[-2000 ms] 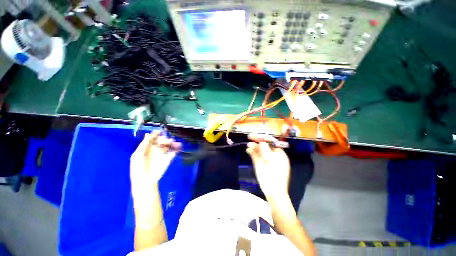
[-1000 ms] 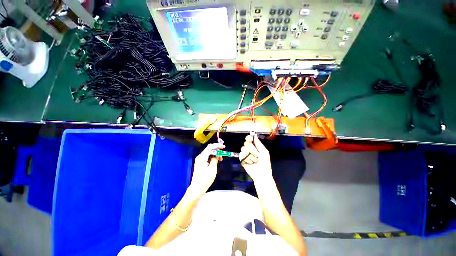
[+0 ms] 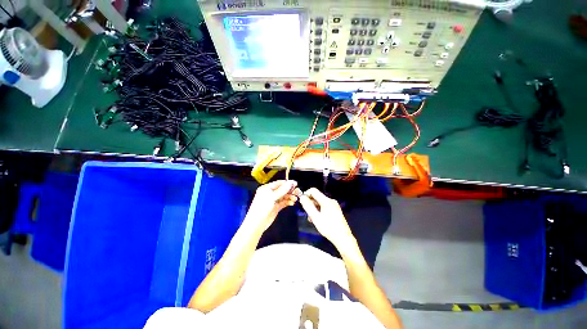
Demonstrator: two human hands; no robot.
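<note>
My left hand point(image 3: 275, 198) and my right hand point(image 3: 316, 207) meet below the left part of the orange fixture strip point(image 3: 380, 164). Between my fingertips is a small pale connector point(image 3: 296, 192) at the end of an orange test lead point(image 3: 289, 168); its mating piece is mostly hidden by my fingers. A second small connector point(image 3: 326, 173) hangs at the strip's edge, right of my hands, with a dark cord below it. The orange and red leads run up to the beige cable tester point(image 3: 380, 38). The green strip is not visible.
A pile of black cables point(image 3: 164, 80) lies left of the tester, sorted cables point(image 3: 544, 122) at the right. A large blue tote point(image 3: 186, 241) stands at lower left, a second tote point(image 3: 513, 250) at lower right. A paper tag point(image 3: 376, 133) lies among the leads. A white fan point(image 3: 29, 61) stands at left.
My left hand came from the left to the strip's leads. The green strip seen between my hands a second ago is out of sight. My right hand moved slightly left and down, away from the second connector.
</note>
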